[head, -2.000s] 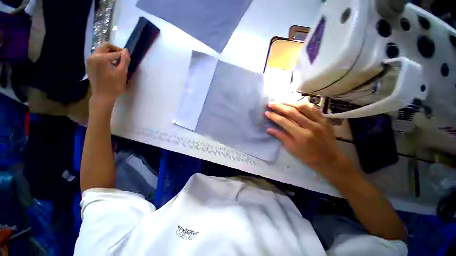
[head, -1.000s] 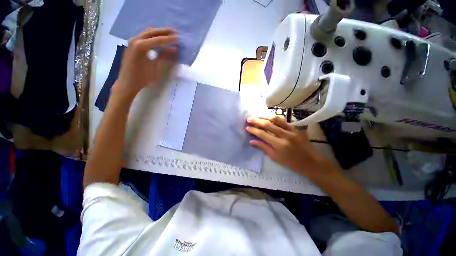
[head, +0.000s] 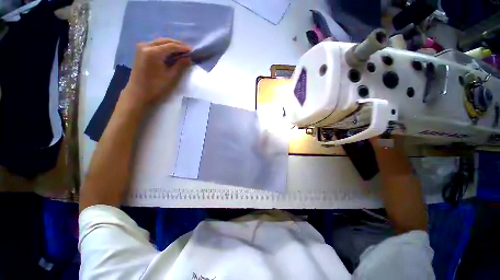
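A grey panel (head: 236,145) with a paler band (head: 192,136) along its left edge lies flat on the table, its right side by the lit needle area of the white sewing machine (head: 329,82). My left hand (head: 160,68) pinches the near edge of another grey sheet (head: 159,27) at the upper left; the cloth is creased and partly raised at the fingers. A small dark bit shows between the fingers; I cannot tell what it is. My right forearm reaches under the machine arm; the right hand is hidden behind it.
A dark navy piece (head: 108,104) lies left of my left forearm. A black phone (head: 363,158) lies below the machine arm. A ruler scale (head: 219,196) runs along the table's front edge. Dark cloth (head: 27,93) hangs at far left. A pale outlined piece lies at the top.
My right hand has left the grey panel and gone behind the machine arm. My left hand moved from the navy piece to the upper grey sheet and now pinches it.
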